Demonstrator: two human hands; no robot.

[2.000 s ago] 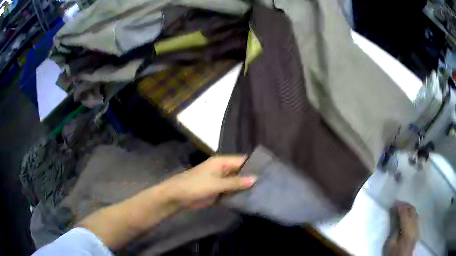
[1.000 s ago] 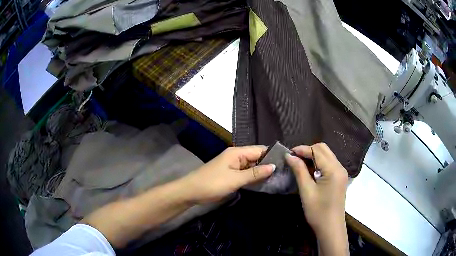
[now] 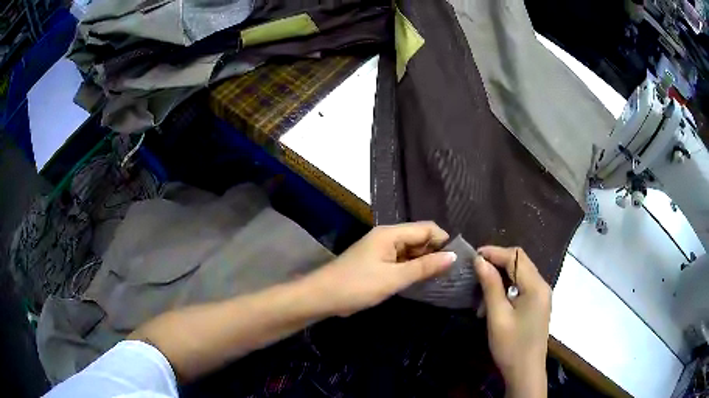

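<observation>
The dark brown panel (image 3: 474, 167) hangs over the table's front edge, joined to the grey-khaki panel (image 3: 517, 85) on its right. Its lower end is turned up, showing a greyish wrong side (image 3: 447, 289). My left hand (image 3: 404, 260) pinches the turned corner between thumb and fingers. My right hand (image 3: 513, 299) pinches the same edge just to the right. A thin dark pointed tool with a pale end (image 3: 513, 291) sticks out between my right fingers. A lime-green patch (image 3: 406, 43) lies by the panel's upper left edge.
The white sewing machine (image 3: 641, 132) stands at the right. The white, wood-edged table (image 3: 334, 128) has a plaid-covered part (image 3: 260, 97) at left. A heap of brown, grey and green garment pieces (image 3: 155, 78) lies at upper left. Grey-brown cloth (image 3: 194, 256) lies at lower left.
My right hand has come from beside the machine to the turned corner. Both hands have since shifted slightly right and down with the cloth. The brown panel's lower end has been turned and gathered.
</observation>
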